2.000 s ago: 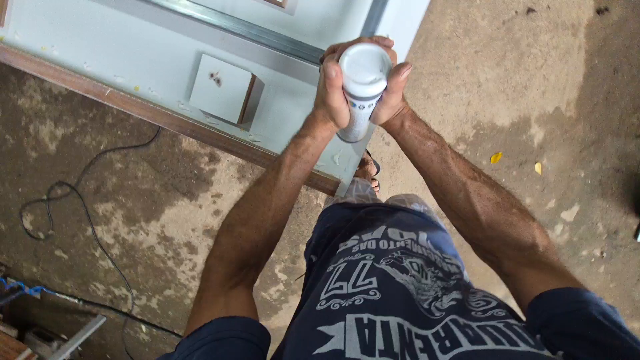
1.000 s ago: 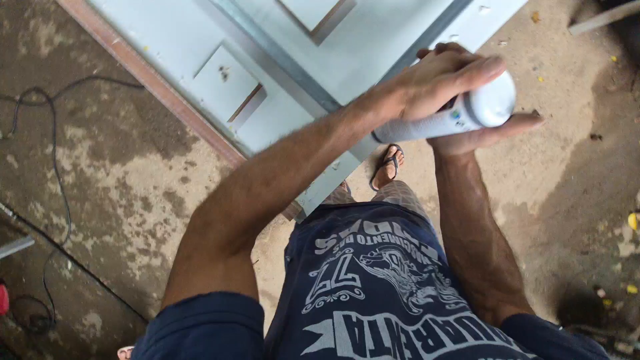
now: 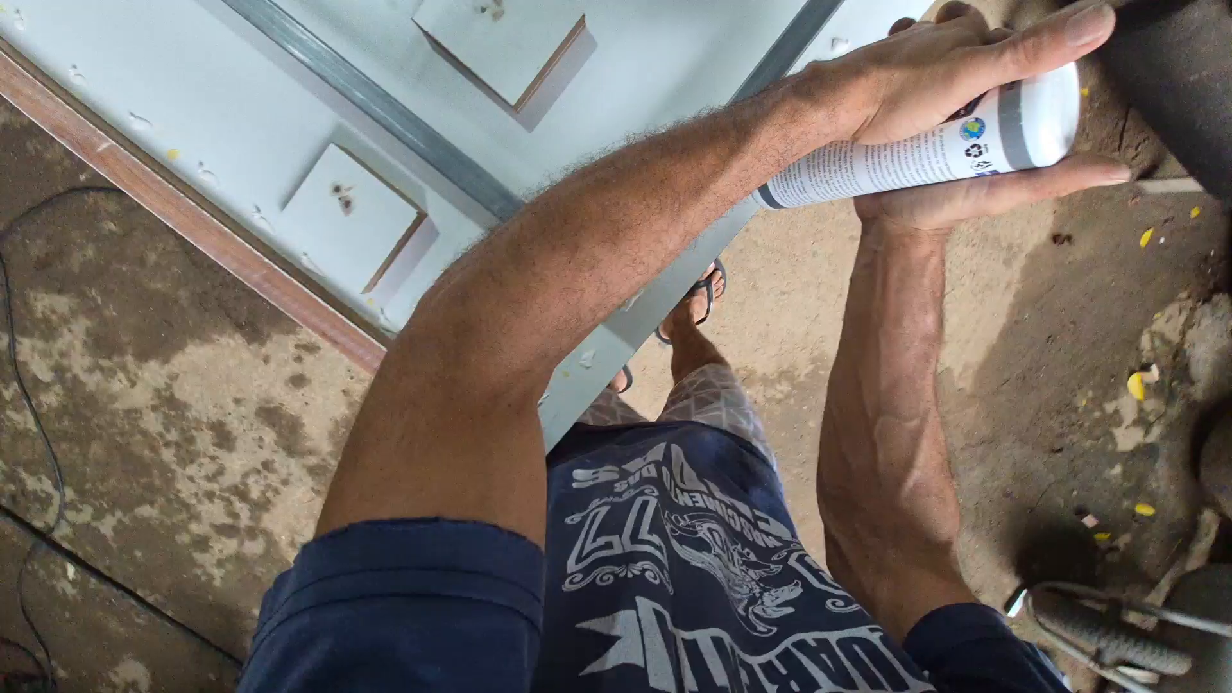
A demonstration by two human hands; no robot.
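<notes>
A white cylindrical container (image 3: 924, 159) with printing and a gray band lies nearly level at the upper right, its smooth white end to the right. My left hand (image 3: 938, 77) lies over its upper side, thumb stretched past that end. Under the same container is my right hand (image 3: 982, 197), palm against it and thumb extended; its other fingers are mostly hidden. The container is held between both hands, beyond the edge of a pale panel (image 3: 231, 144) with gray metal strips (image 3: 385, 106).
Two square white blocks (image 3: 351, 212) sit on the panel, which has a reddish-brown wooden edge (image 3: 192, 217). A dark cable (image 3: 115, 582) runs over the stained concrete floor (image 3: 192, 423) at left. A bicycle-like wheel (image 3: 1107, 640) is at lower right. My sandaled foot (image 3: 698, 298) stands beside the panel.
Both hands have moved right with the container, which has gone from end-on to lying sideways. My left forearm now crosses over the panel. The view has shifted too.
</notes>
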